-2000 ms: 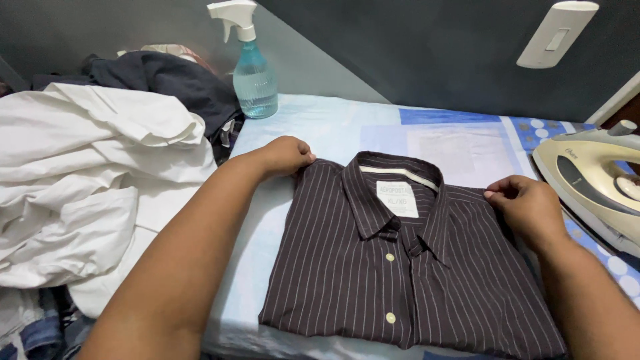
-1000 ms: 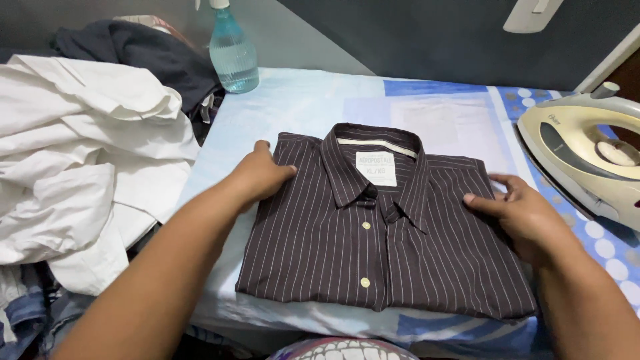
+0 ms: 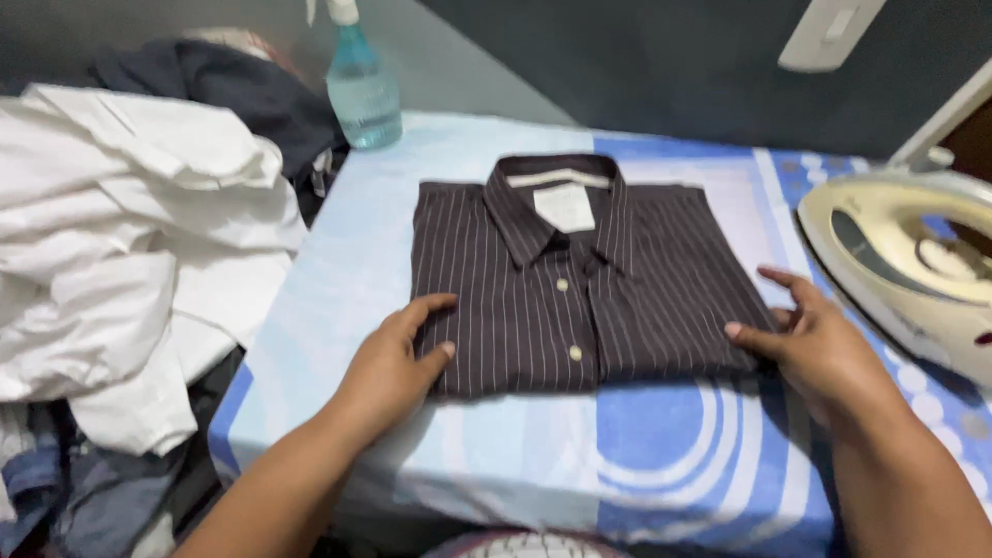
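Note:
A dark pinstriped button-up shirt (image 3: 535, 310) lies folded into a rectangle, collar at the far side, front and light buttons facing up. My left hand (image 3: 395, 360) rests at its lower left edge, with thumb and fingers apart over the fabric. At the lower right edge is my right hand (image 3: 814, 341), its thumb on or just over the cloth and its index finger stretched out beyond the side. Neither hand clearly pinches the fabric. Beneath the shirt is a blue and white patterned cloth (image 3: 511, 457) covering the table.
A cream clothes iron (image 3: 899, 248) is close beyond my right hand. At the back left stands a blue spray bottle (image 3: 364, 97). White crumpled clothes (image 3: 139, 256) and dark garments (image 3: 225, 93) are heaped on the left. Behind the table rises a grey wall (image 3: 659, 70).
Both hands have moved from the shirt's shoulders and upper sides down to its lower edges. The shirt lies farther from the table's near edge than before.

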